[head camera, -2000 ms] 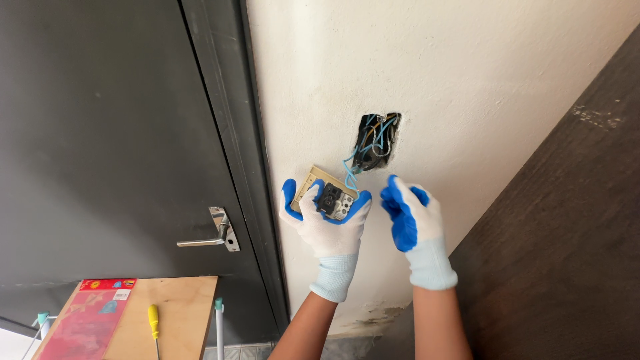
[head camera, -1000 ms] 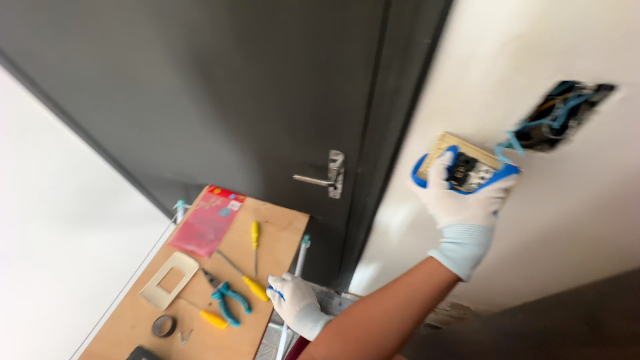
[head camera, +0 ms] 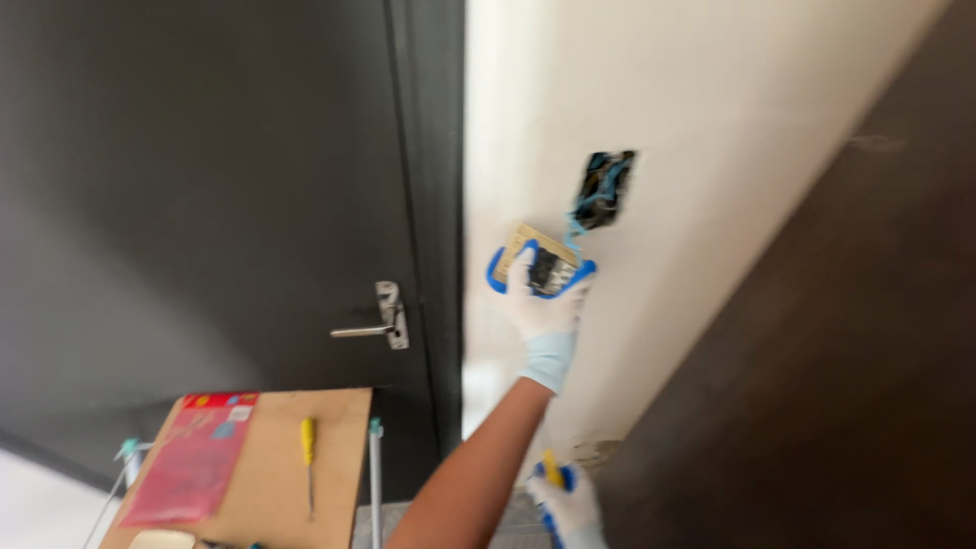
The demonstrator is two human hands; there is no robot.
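Note:
My left hand [head camera: 543,293], in a white glove with blue palm and fingers, holds a beige electrical faceplate [head camera: 537,245] with its back and black terminal block [head camera: 552,271] toward me. Blue wires [head camera: 573,231] run from it up to the rectangular wall box opening [head camera: 606,191], where more wires are bundled. Lower right, my right hand [head camera: 566,499], gloved the same way, grips a yellow-handled screwdriver [head camera: 552,468]; its shaft points up and is blurred. The faceplate and the screwdriver are apart.
A dark door with a metal lever handle [head camera: 362,331] stands left of the wall. Lower left, a wooden board [head camera: 267,488] on a metal frame carries a pink plastic packet [head camera: 191,465], another yellow screwdriver [head camera: 308,442] and a partly visible cream frame [head camera: 162,540]. A dark panel [head camera: 823,366] slopes along the right.
My right hand was near the faceplate, then at the board's tools; now it is below the wall opening with a yellow screwdriver. My left hand still holds the faceplate. The view has swung.

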